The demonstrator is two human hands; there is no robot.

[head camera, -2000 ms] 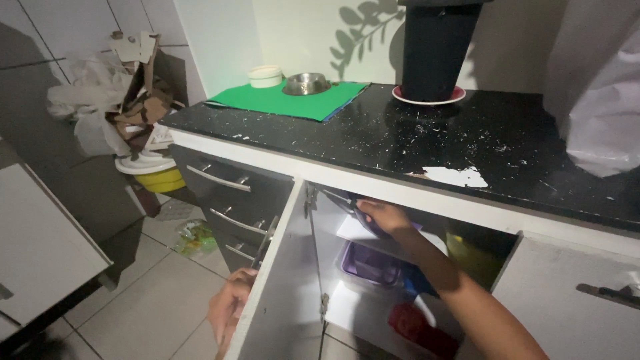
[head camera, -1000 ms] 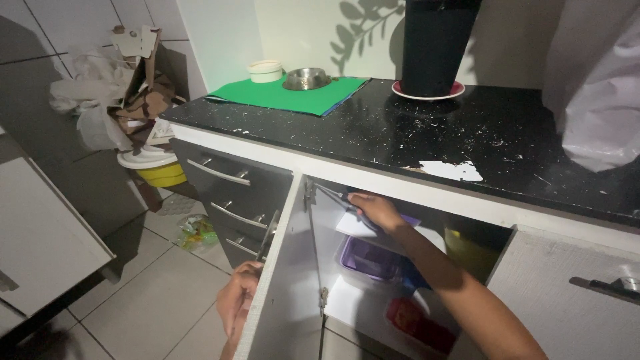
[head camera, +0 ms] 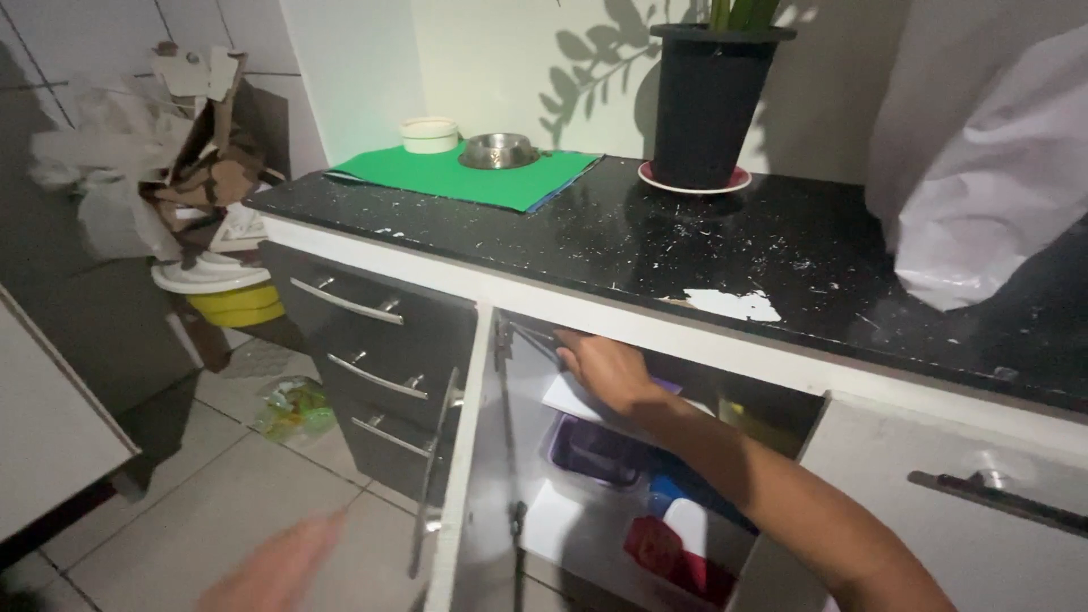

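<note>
My right hand point(head camera: 602, 365) reaches into the open base cabinet just under the countertop edge, near the upper hinge; it touches something thin and dark like a screwdriver, too unclear to name surely. My left hand point(head camera: 276, 565), blurred, is at the lower left over the floor, apart from the cabinet door point(head camera: 463, 476), which stands open; whether it holds anything cannot be told. Behind my right forearm are a purple plastic container point(head camera: 597, 450) on a shelf and, lower down, a red container point(head camera: 654, 544) beside a white and a blue item.
The black countertop point(head camera: 578, 242) bears a green mat point(head camera: 476, 183), a metal bowl point(head camera: 497, 151), a white bowl point(head camera: 429, 135), a potted plant point(head camera: 714, 110) and a white plastic bag point(head camera: 977, 195). Grey drawers point(head camera: 374, 340) stand left of the door. A yellow bucket point(head camera: 238, 303) and a plastic bag point(head camera: 296, 408) are farther left.
My left hand has let go of the cabinet door's edge and moved left and down away from it. My right hand stays inside the cabinet near the upper hinge.
</note>
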